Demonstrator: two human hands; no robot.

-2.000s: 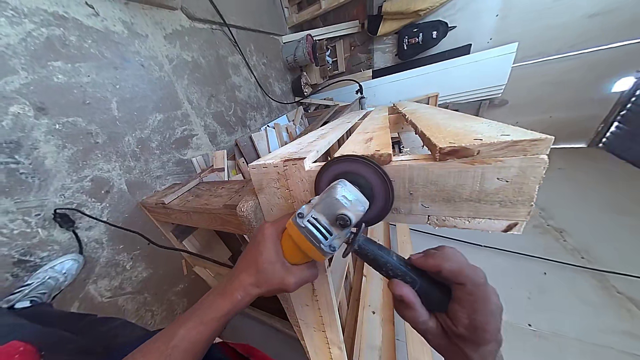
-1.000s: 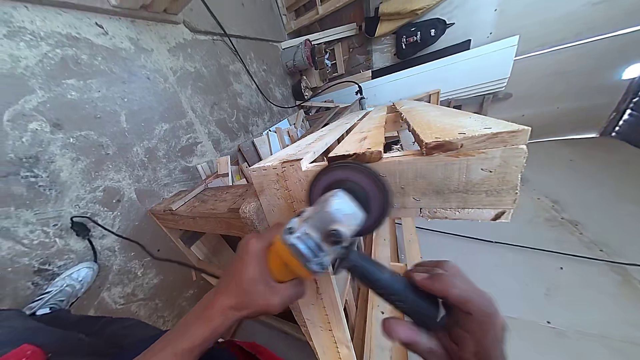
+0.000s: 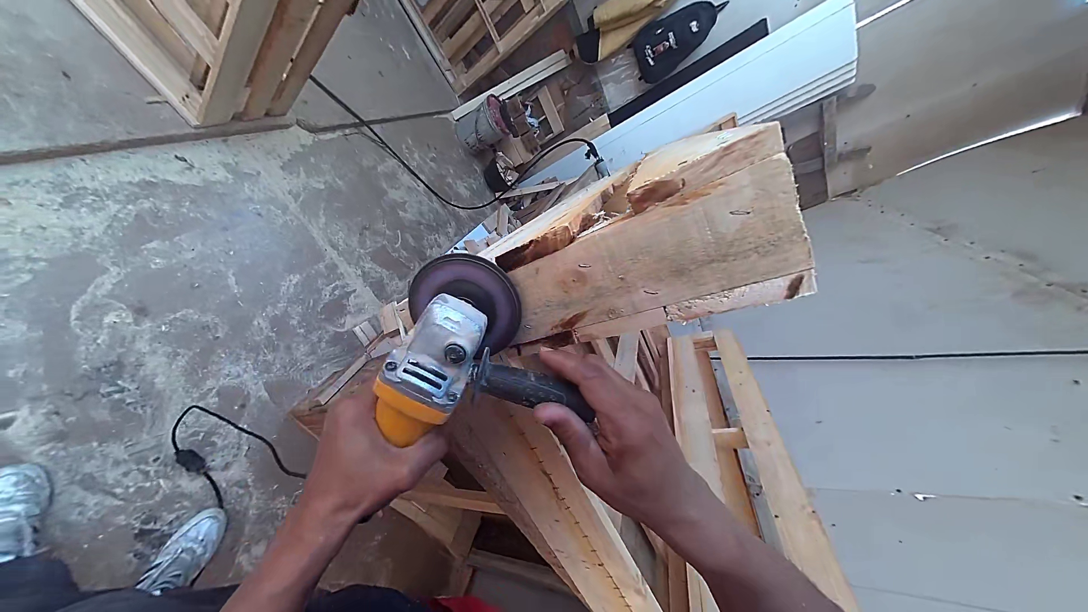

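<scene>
An angle grinder (image 3: 433, 357) with a yellow body and metal gear head is held in both hands. My left hand (image 3: 361, 459) wraps around its yellow body. Around the black side handle (image 3: 535, 387) closes my right hand (image 3: 616, 425). The dark sanding disc (image 3: 466, 297) lies over the near left end of a wooden beam (image 3: 671, 246); whether it touches the wood I cannot tell. This beam tops a frame of rough boards, with staples in its face and broken, splintered wood along its upper edge. Slanting wooden planks (image 3: 552, 501) run down below the grinder.
A black cord (image 3: 242, 429) with a connector lies on the concrete floor near my shoes (image 3: 183, 548). Another black cable (image 3: 399, 161) crosses the floor behind. White panels (image 3: 748, 68), a bucket (image 3: 484, 123) and a black bag (image 3: 676, 38) stand beyond. Wooden frames (image 3: 217, 85) occupy the upper left.
The grinder has moved left along the beam to its end, with both hands still on it. The view has turned, bringing a wooden frame in at upper left.
</scene>
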